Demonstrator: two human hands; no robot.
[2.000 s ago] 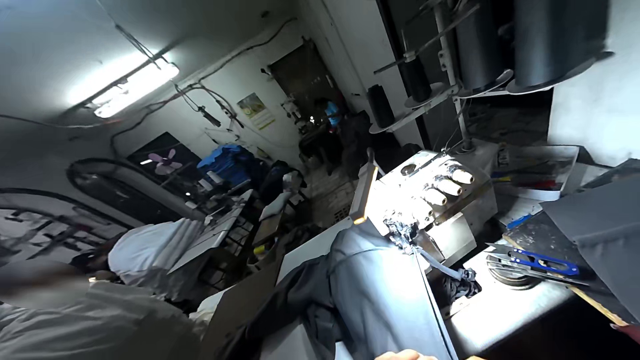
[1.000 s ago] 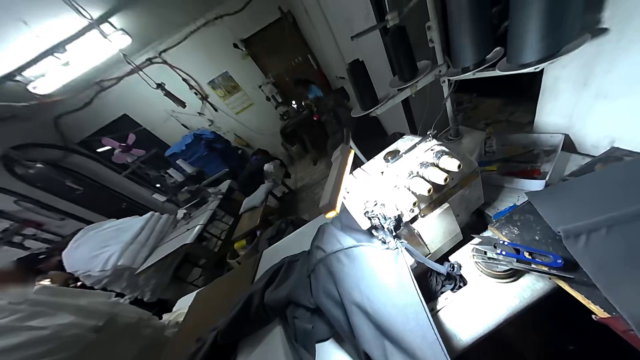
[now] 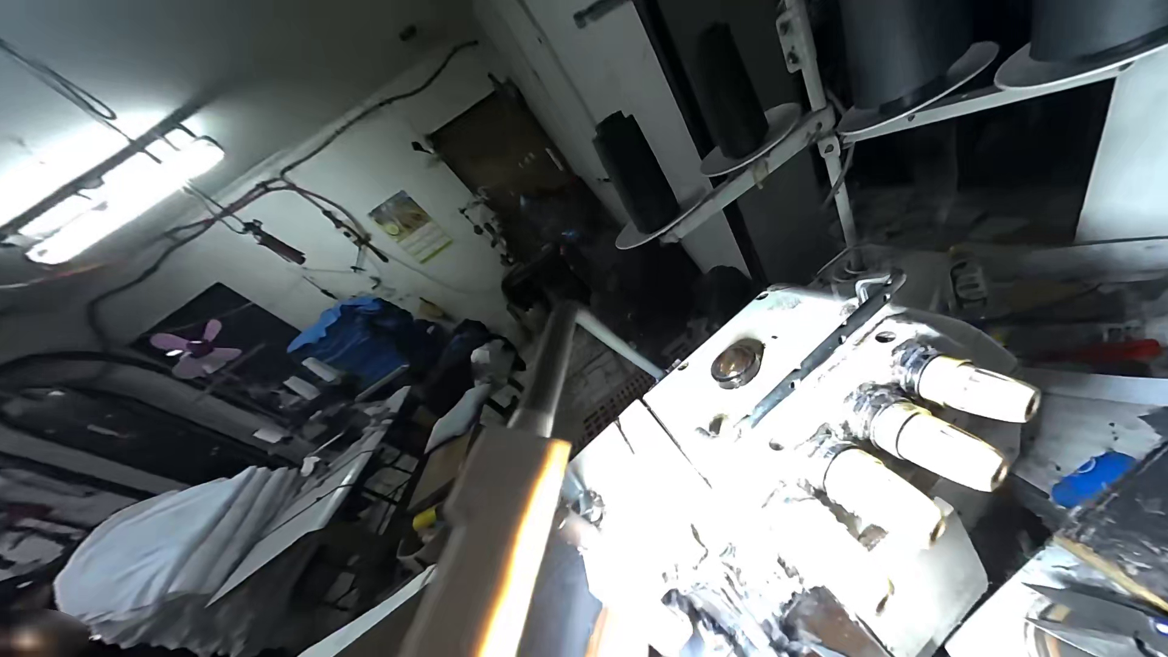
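Observation:
Neither of my hands shows in the head view. An overlock-type sewing machine (image 3: 730, 401) fills the lower right, brightly lit, with several thread tension knobs (image 3: 940, 444) on its front. Above it, dark thread cones (image 3: 636, 173) stand on the discs of a metal thread stand (image 3: 757, 173). A long flat-sided bar (image 3: 497, 538) with a glowing edge rises in front of the machine's left side. Part of a blue-handled thread snipper (image 3: 1095, 607) shows at the lower right edge. Glare hides the needle area.
At the right is a white tray (image 3: 1086, 401) with a red tool and a blue object (image 3: 1090, 479). Pale cloth (image 3: 173, 547) is heaped on a table at the left. Farther back are blue cloth (image 3: 356, 338), a pink fan (image 3: 194, 349) and a lit tube lamp (image 3: 119, 196).
The view has moved much nearer to the sewing machine. The fingers at the bottom edge two seconds ago are out of view, as is most of the dark cloth by the machine.

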